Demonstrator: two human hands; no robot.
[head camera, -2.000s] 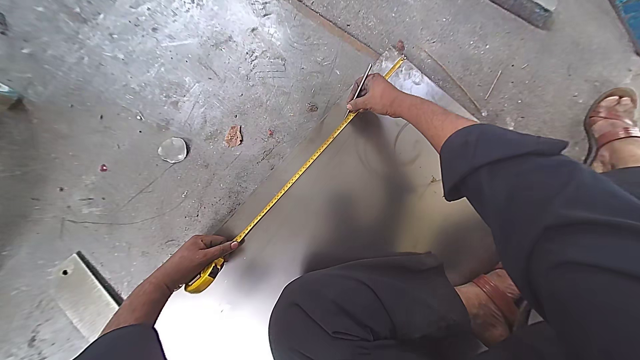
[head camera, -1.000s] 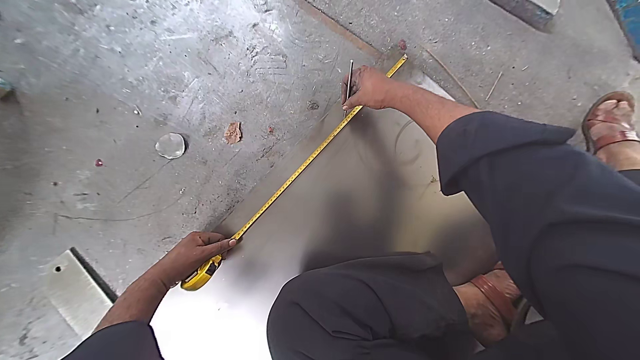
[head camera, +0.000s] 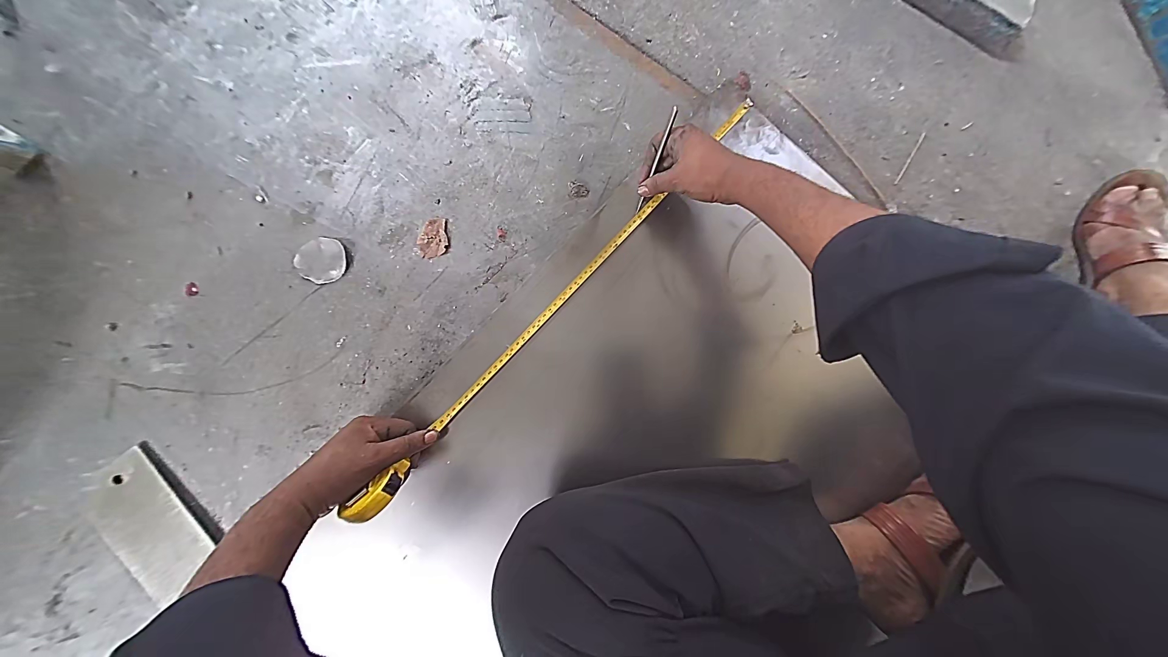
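Note:
A shiny metal sheet (head camera: 584, 365) lies on the concrete floor, with a yellow tape measure (head camera: 372, 497) stretched along its edge. My left hand (head camera: 370, 456) holds the tape's case, its thumb on the blade where the blade comes out. The blade (head camera: 547, 313) runs up to the sheet's far corner. Between the fingers of my right hand (head camera: 689, 164) is a thin metal scriber or pen (head camera: 664, 139), its lower end close to the blade's edge. Whether the tip touches the sheet is too small to tell.
A flat metal plate with a hole (head camera: 151, 520) lies at the lower left. A round metal disc (head camera: 321, 261) and a brownish fragment (head camera: 433, 238) are on the floor beyond the sheet. My knee and sandalled feet are at the lower right and right edge.
The writing end of the thin tool has come down beside the blade as my right hand shifted slightly along it. My left hand has stayed on the tape's case.

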